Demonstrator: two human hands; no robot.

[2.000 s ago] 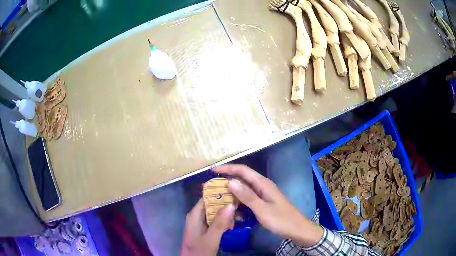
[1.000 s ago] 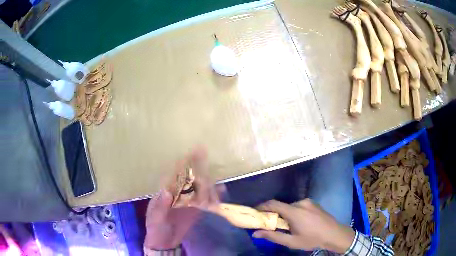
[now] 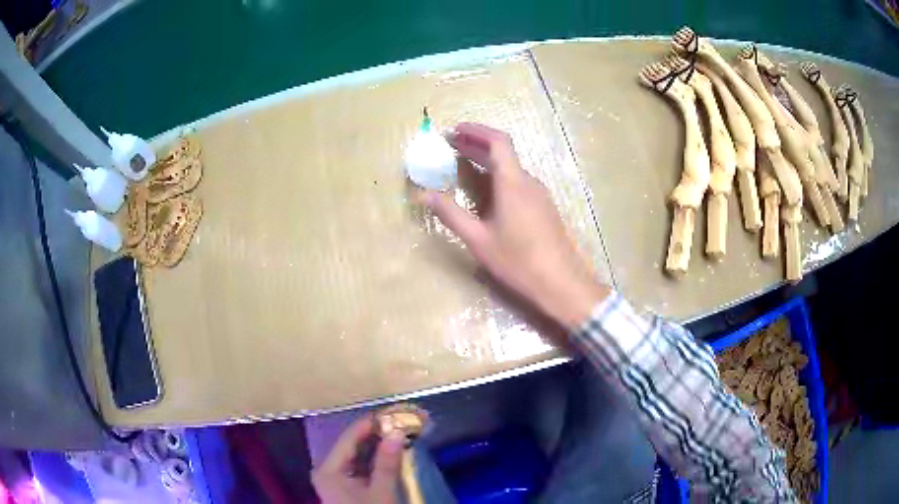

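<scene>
The white glue bottle (image 3: 430, 160) with a green nozzle stands mid-table. My right hand (image 3: 508, 212) is at the bottle's right side, thumb and fingers spread around it; whether they press on it cannot be told. My left hand (image 3: 363, 455) is below the table's front edge and holds a tan figure leg (image 3: 411, 480) by its foot end. The rest of that leg runs down towards the picture's bottom edge. The foot is small and partly hidden by the fingers.
Tan legs (image 3: 720, 157) lie at the table's right. Sandal soles (image 3: 168, 228) lie at the left, beside spare bottles (image 3: 98, 229) and a smartphone (image 3: 126, 332). A blue bin of brown soles (image 3: 772, 382) stands lower right. Grey ring-like parts (image 3: 175, 472) lie lower left. A green belt (image 3: 325, 44) runs behind.
My right hand has let go of the leg and moved up over the table to the glue bottle. My left hand still holds the leg, now lower and pointing down.
</scene>
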